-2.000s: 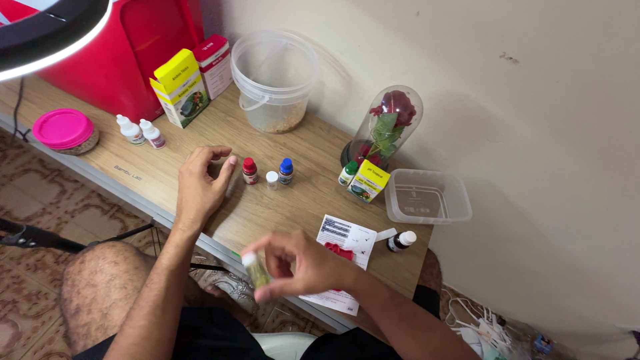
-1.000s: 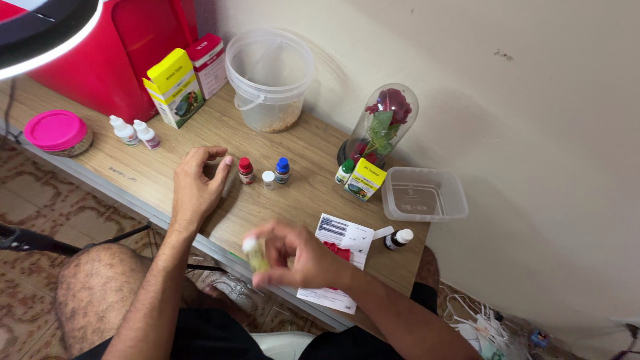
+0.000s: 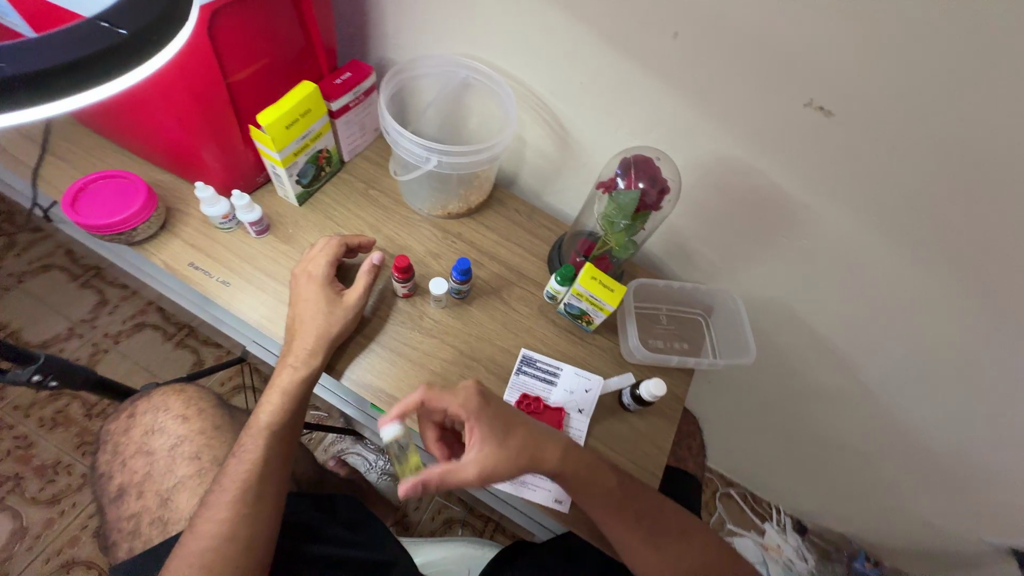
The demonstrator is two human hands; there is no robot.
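Between the thumb and fingers of my right hand is a small clear vial with a white cap and yellowish liquid, held tilted over the table's front edge. My left hand rests at the table with fingers curved and apart, holding nothing. Just right of it stand a red-capped bottle, a small white-capped vial and a blue-capped bottle. A printed sheet lies beyond my right hand, bearing a red plastic piece. Beside the sheet is a dark bottle with a white cap.
At the back are a red container, a yellow box, a clear bucket and a rose under a dome. A green-capped bottle and a clear tub stand right; dropper bottles and a pink-lidded jar left.
My right hand keeps hold of the vial, whose tilt differs slightly between frames. My left hand stays in its place on the table.
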